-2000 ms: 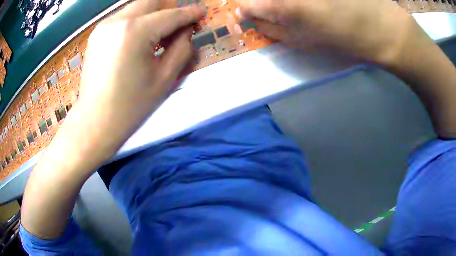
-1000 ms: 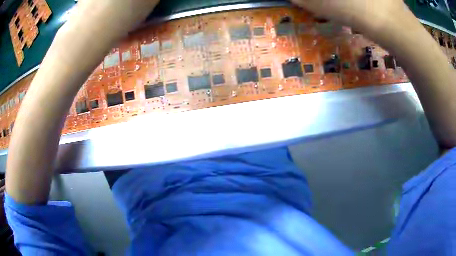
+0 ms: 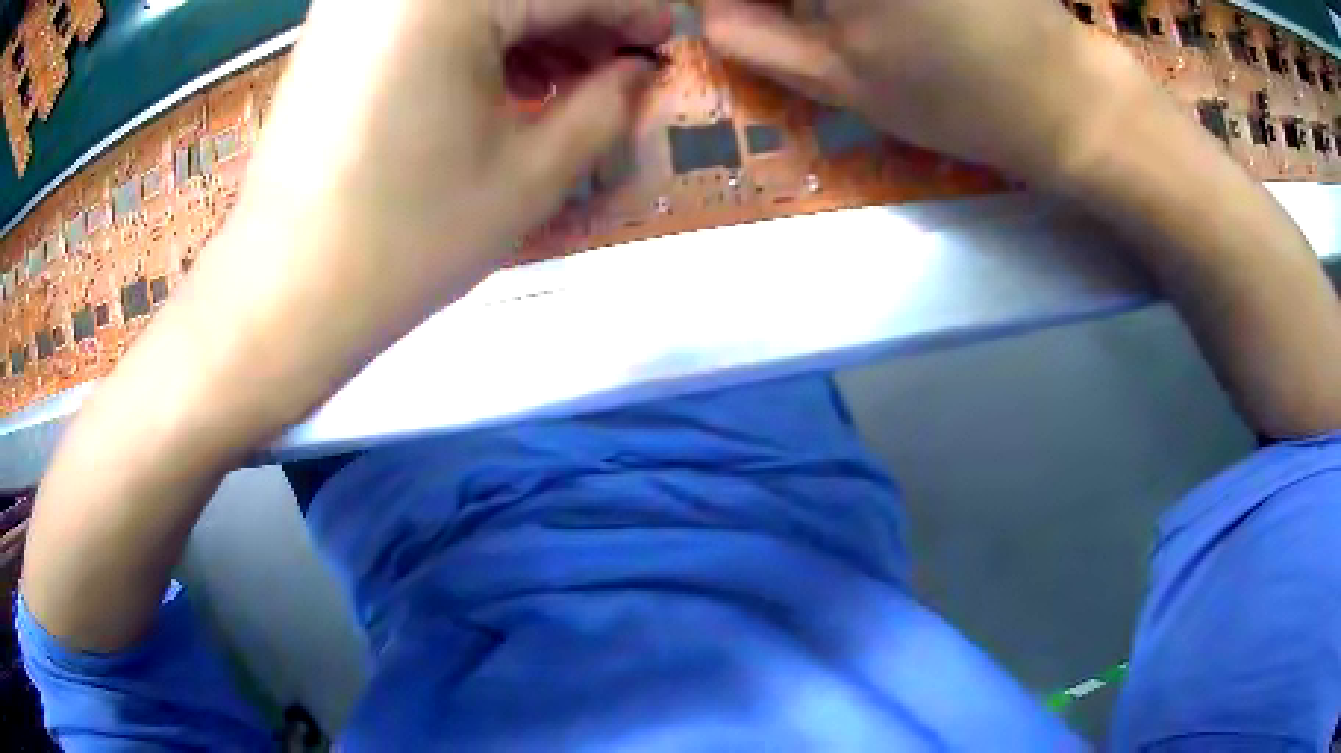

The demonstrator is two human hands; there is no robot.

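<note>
The orange-brown circuit board panel [image 3: 721, 191] lies in front of me, with dark rectangular cut-outs. My left hand [image 3: 500, 111] is over the panel, thumb and finger pinched around a small black component [image 3: 644, 56], mostly hidden by the fingers. My right hand [image 3: 897, 74] is over the panel just right of it, fingers bent, fingertips near the left fingertips. Whether the right fingers hold anything cannot be told. Both hands are partly cut off by the top edge.
The wide silver rail [image 3: 662, 302] runs along the panel's near side. A loose board piece [image 3: 37, 74] lies on the green mat [image 3: 140, 81] at far left. More boards with black components [image 3: 1250, 88] are at the right. A blue-clothed lap is below.
Both hands were reaching past the top edge one second ago. They are now back over the panel with fingertips close together, the left pinching a dark part.
</note>
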